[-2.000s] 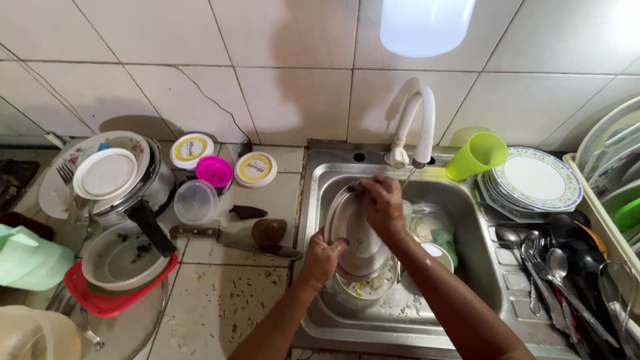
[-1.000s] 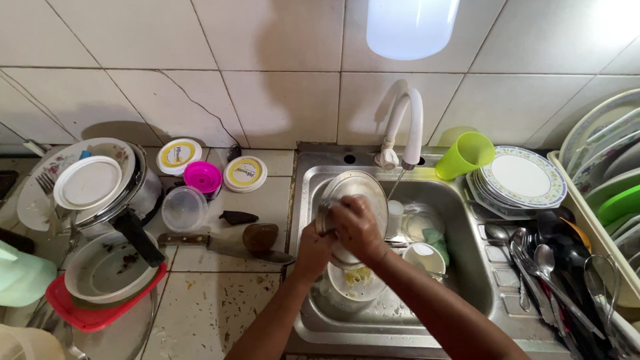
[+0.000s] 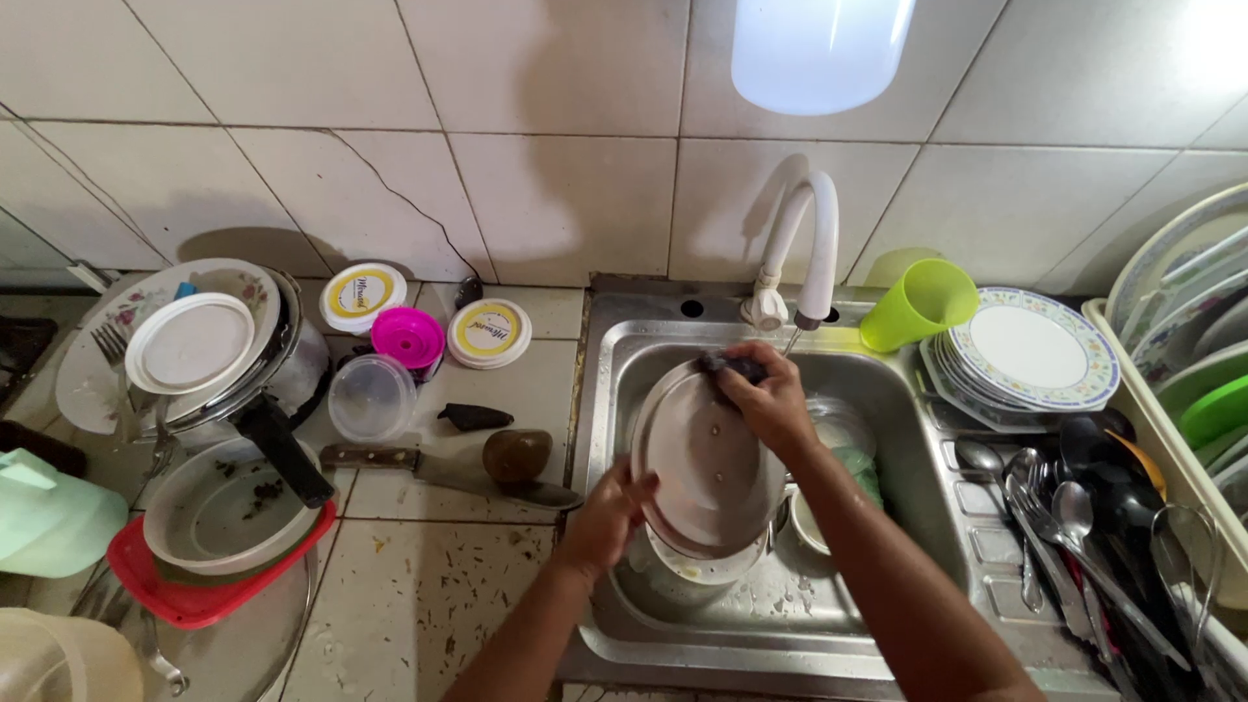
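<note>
My left hand (image 3: 609, 517) grips the lower left rim of a round, pale metal-looking dish (image 3: 712, 458), tilted over the sink. At its upper right rim, my right hand (image 3: 770, 400) presses a dark scouring pad (image 3: 731, 367) against it. Below the dish, a white bowl (image 3: 702, 570) sits in the steel sink (image 3: 780, 634). A cup (image 3: 809, 522) and a green thing (image 3: 858, 473) lie partly hidden behind my right forearm. A thin stream of water runs from the white faucet (image 3: 824, 244).
On the right are a lime-green cup (image 3: 918, 304), stacked plates (image 3: 1035, 346), spoons and forks (image 3: 1072, 512), and a dish rack (image 3: 1150, 409). Left of the sink lie a knife (image 3: 487, 480), lids (image 3: 489, 333), a pressure cooker (image 3: 302, 341) and a red lid (image 3: 185, 600) under a bowl.
The dish now faces the camera more fully. My left hand has moved down to its lower left rim; my right hand is at the upper right with the dark pad showing.
</note>
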